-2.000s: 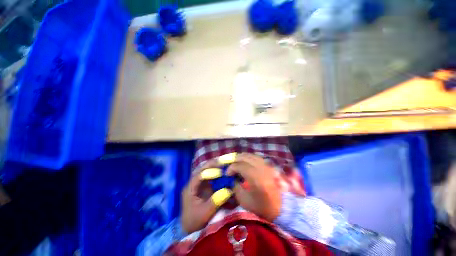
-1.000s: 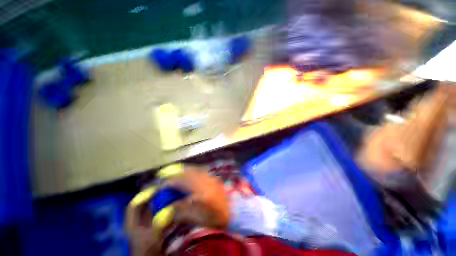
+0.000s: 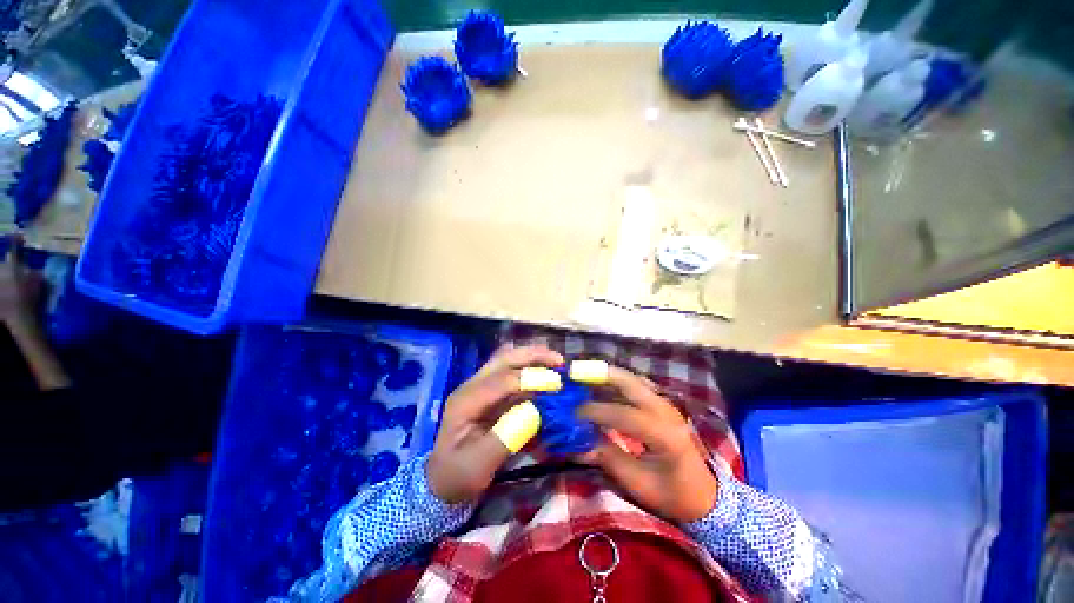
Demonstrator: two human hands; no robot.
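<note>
A deep blue spiky hair part is held over the checked apron, between both hands. My left hand grips its left side, with yellow finger cots on the thumb and a fingertip. My right hand grips its right side, with a yellow cot on one fingertip. The fingers hide much of the part. A small round glue dish with a thin stick across it sits on a square card on the bench.
Blue tufts stand in pairs at the bench's back, near white bottles and crossed sticks. A tilted blue bin is left. Lap-level bins flank me; a clear-walled box is right. Another person's arm shows far left.
The view swung right and then back left, and is sharper now. Both hands still hold the blue part, with the fingers placed differently around it.
</note>
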